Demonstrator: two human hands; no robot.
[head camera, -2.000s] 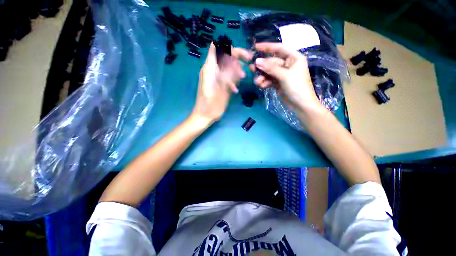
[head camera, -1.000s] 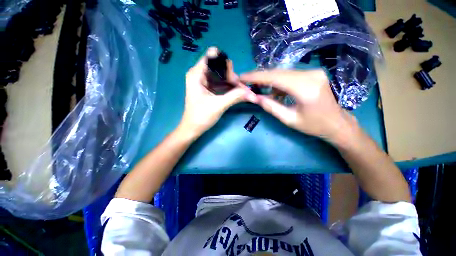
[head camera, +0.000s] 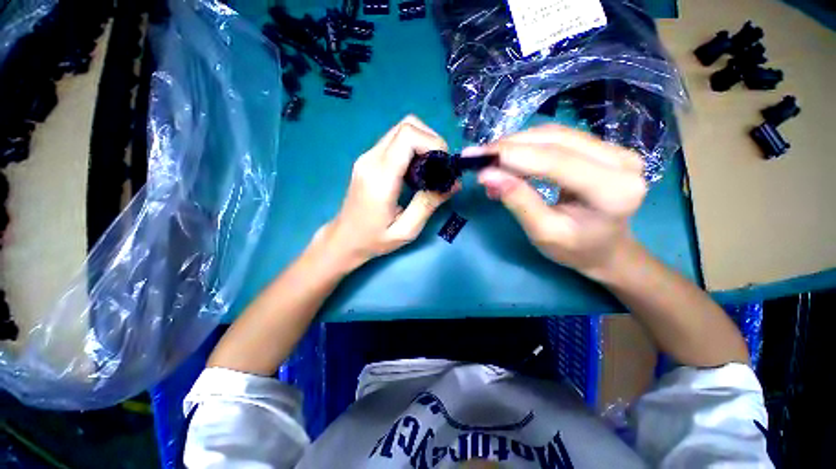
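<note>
My left hand (head camera: 380, 197) is closed around a black cylindrical part (head camera: 434, 171), its round end facing up. My right hand (head camera: 573, 197) is just right of it and pinches a small dark piece (head camera: 477, 162) between thumb and fingers, at the cylinder's right side. Whether the two parts touch or join cannot be told. One loose black part (head camera: 452, 226) lies on the teal bench top just below the hands. A pile of similar black parts (head camera: 335, 55) lies beyond my left hand.
A labelled clear bag of dark parts (head camera: 559, 69) lies beyond my right hand. A cardboard sheet (head camera: 770, 211) with several black pieces (head camera: 741, 57) is at right. Clear film (head camera: 197, 192) drapes over the left container. Blue crates (head camera: 573, 353) stand below the bench's near edge (head camera: 495, 310).
Since one second ago, the cylinder in my left hand has moved right and slightly down, its round end now showing. My right hand has shifted slightly right, and its pinched dark piece shows more clearly.
</note>
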